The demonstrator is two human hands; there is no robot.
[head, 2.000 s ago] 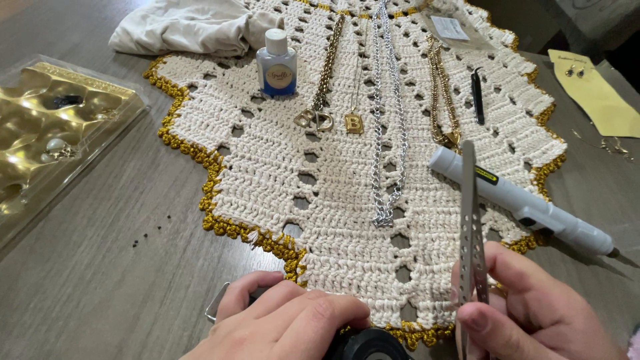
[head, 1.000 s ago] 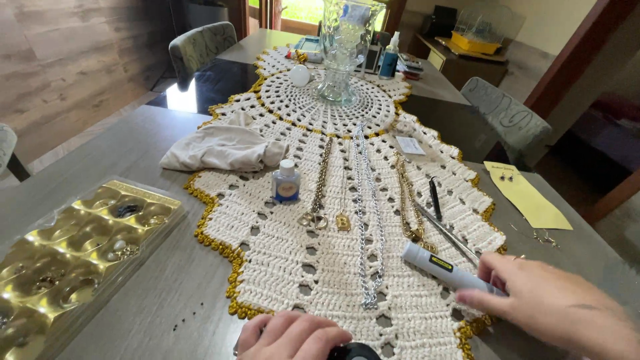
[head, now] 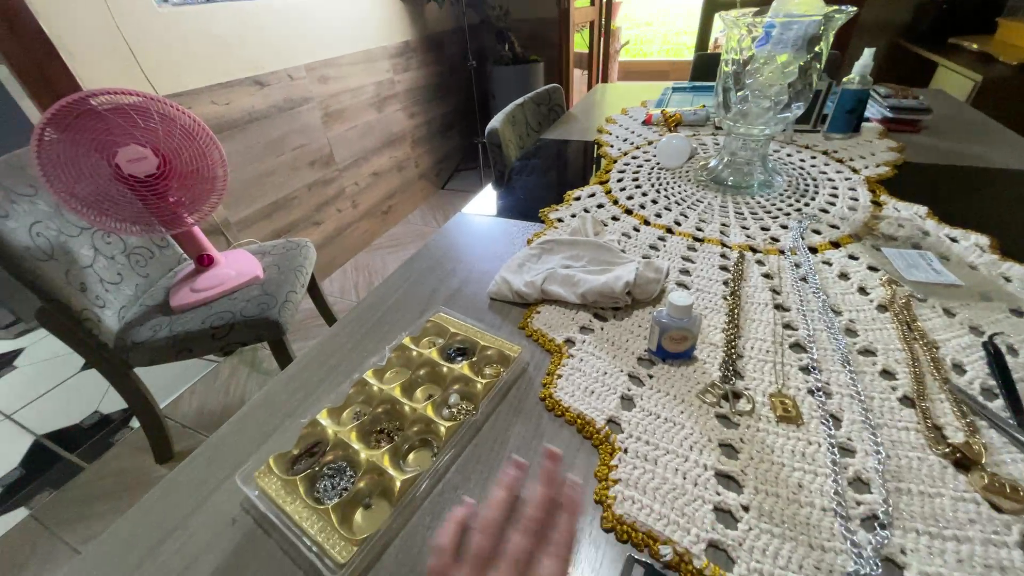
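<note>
My left hand, blurred, is over the grey tabletop at the bottom, fingers apart and holding nothing. Just left of it lies a gold plastic tray whose hollows hold jewellery pieces, among them a dark silver chain. On the cream crochet runner rest a bottle of blue liquid, a gold chain with ring-shaped parts, a gold pendant with a letter, a long silver chain and a thick gold chain. Tweezers lie at the right edge. My right hand is outside the view.
A crumpled cloth lies at the runner's edge. Farther back stand a glass vase, a light bulb and a spray bottle. A pink fan sits on a chair to the left.
My left hand has left the black object it rested on and moved toward the gold tray. My right hand let go of the tweezers and has gone out of view. The view swung left.
</note>
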